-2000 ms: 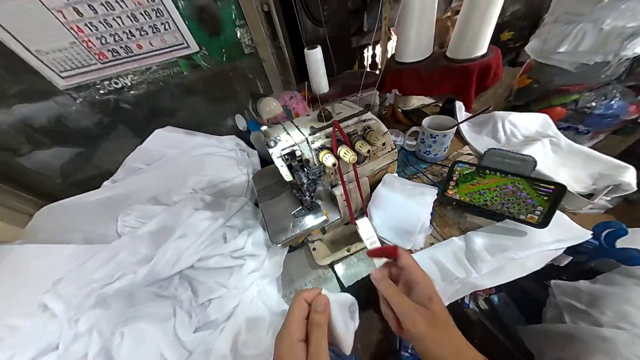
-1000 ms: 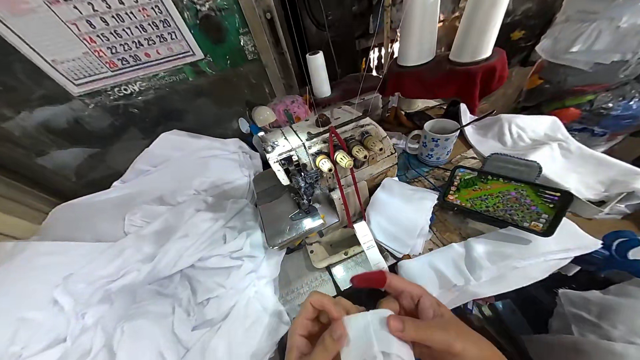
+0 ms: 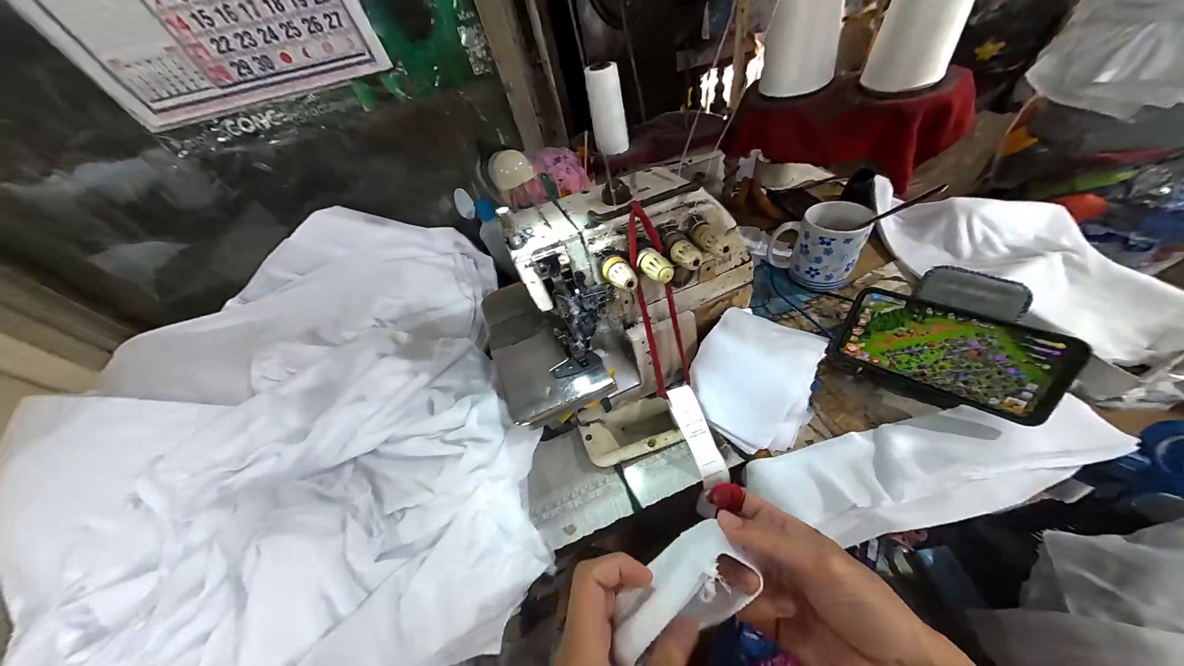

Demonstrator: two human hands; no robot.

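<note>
My left hand (image 3: pixel 601 606) and my right hand (image 3: pixel 805 573) both grip a small white fabric band (image 3: pixel 671 587), curved into a loop with frayed threads at its edge. A red covering sits on a fingertip of my right hand, touching the lower end of a white label strip (image 3: pixel 696 430). That strip hangs below a red cord (image 3: pixel 649 342) looped over the front of an overlock sewing machine (image 3: pixel 629 268). The machine's presser foot (image 3: pixel 575 363) has no cloth under it that I can see. Folded white fabric pieces (image 3: pixel 754 379) lie right of the machine.
A large heap of white cloth (image 3: pixel 351 481) lies at the left. To the right are a flowered mug (image 3: pixel 826 248), a phone (image 3: pixel 962 351) with a lit screen, and a long white fabric strip (image 3: pixel 925 472). Thread cones (image 3: pixel 803 46) stand behind on red cloth (image 3: pixel 851 116).
The white band, held folded between both hands a second ago, now shows an open loop. My right fingertip has come against the label strip's lower end.
</note>
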